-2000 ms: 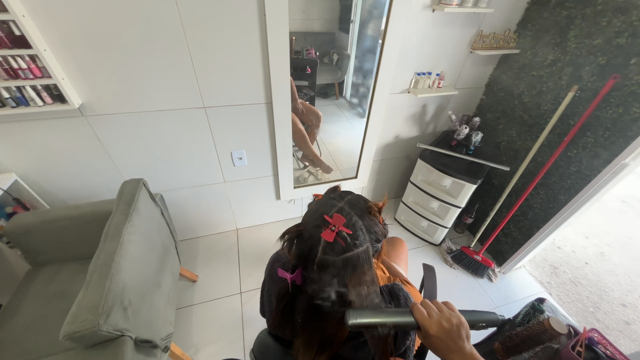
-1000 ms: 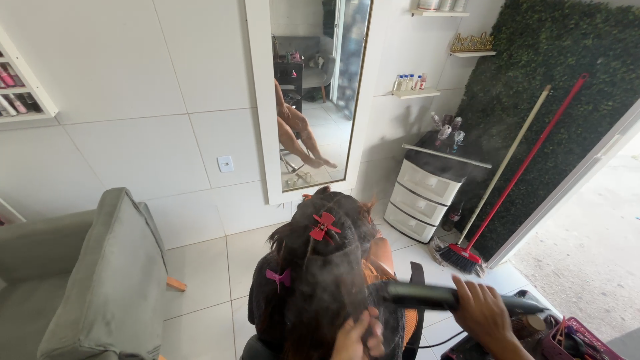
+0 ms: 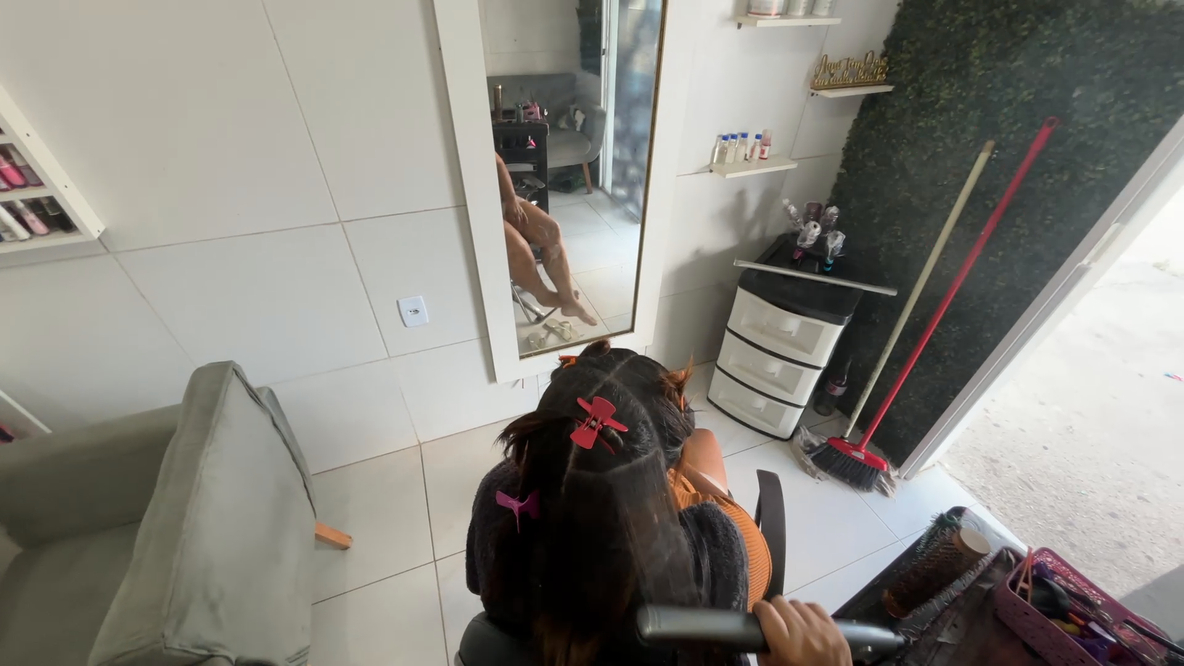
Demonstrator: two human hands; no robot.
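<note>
A person sits facing the mirror, their dark hair parted in sections. A red hair claw clip holds the crown, and a purple clip sits at the left side. At the lower right my right hand grips a dark hair straightener, its plates by the lower lengths of hair. Whether hair lies between the plates cannot be told. Thin smoke or steam hangs over the hair. My left hand is out of view. A dark towel covers the person's shoulders.
A grey armchair stands at left, a framed mirror ahead. Beyond the person are a drawer unit and a red-handled broom. At lower right, a round brush lies beside a pink basket of tools.
My left hand, at the hair one second ago, has left the view. The straightener in my right hand has moved lower, toward the ends of the hair.
</note>
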